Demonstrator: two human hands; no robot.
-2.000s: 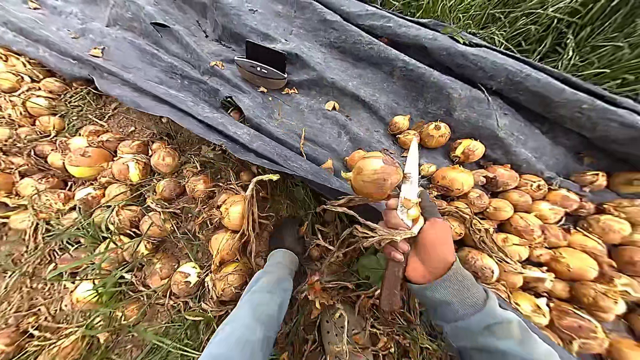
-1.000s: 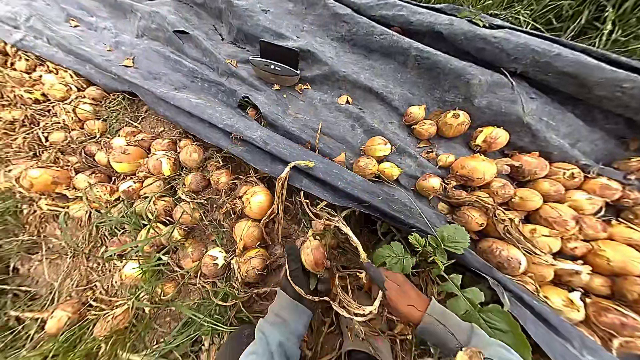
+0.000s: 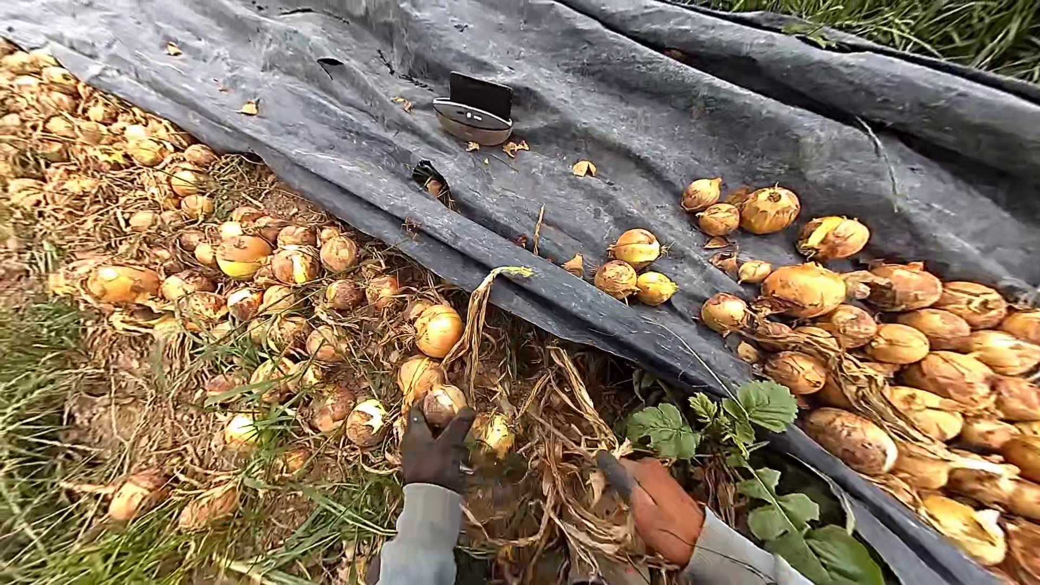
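Note:
My left hand (image 3: 437, 451), in a dark glove, reaches among the onions on the soil, its fingers around the lower side of a small onion (image 3: 444, 404). Whether it grips the onion is unclear. Low at the centre right, my right hand (image 3: 656, 504), in an orange and dark glove, is beside dry onion tops (image 3: 569, 487). Its fingers are partly hidden, and no knife shows clearly. Trimmed-looking onions (image 3: 804, 290) lie on the dark fabric sheet (image 3: 357, 162) at the right.
More onions (image 3: 244, 256) with dry leaves lie on the ground at the left. A small dark device (image 3: 474, 120) stands on the sheet. A broad-leaved green weed (image 3: 768, 406) grows by the sheet's edge, and grass (image 3: 49, 487) is at the lower left.
Two seconds ago my right hand held a knife and an onion over the sheet. One second ago my left hand was at another onion nearer my right hand; it has moved left.

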